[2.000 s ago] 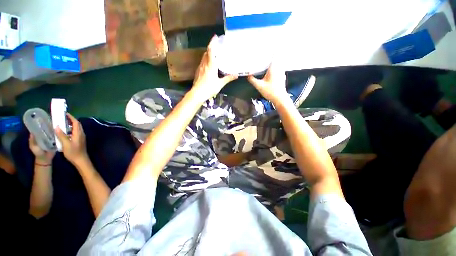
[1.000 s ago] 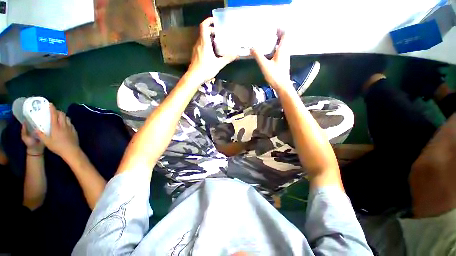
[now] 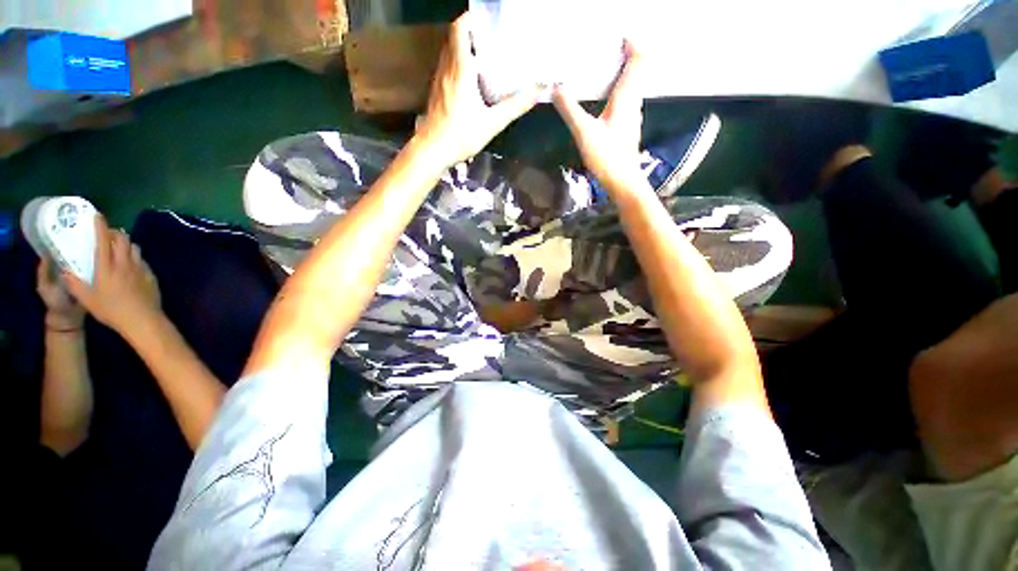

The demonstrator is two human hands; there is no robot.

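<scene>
A pale, glaring case or tub with rounded near corners is at the near edge of the white table covering, at the top centre. Its top is washed out against the white, so its contents cannot be told. My left hand holds its left side, with the thumb along the near edge. My right hand holds its right side, with the thumb near the other thumb at the front.
Blue and white boxes stand at the upper left and upper right. Wooden pallet slats show left of the white covering. A person on the left holds a white oval case. Another person's dark-clothed leg is on the right.
The view has shifted, so the table and held piece sit higher in the picture. Both hands keep their hold on it. The blue-edged box behind it has left view. The left person's case now shows its white face.
</scene>
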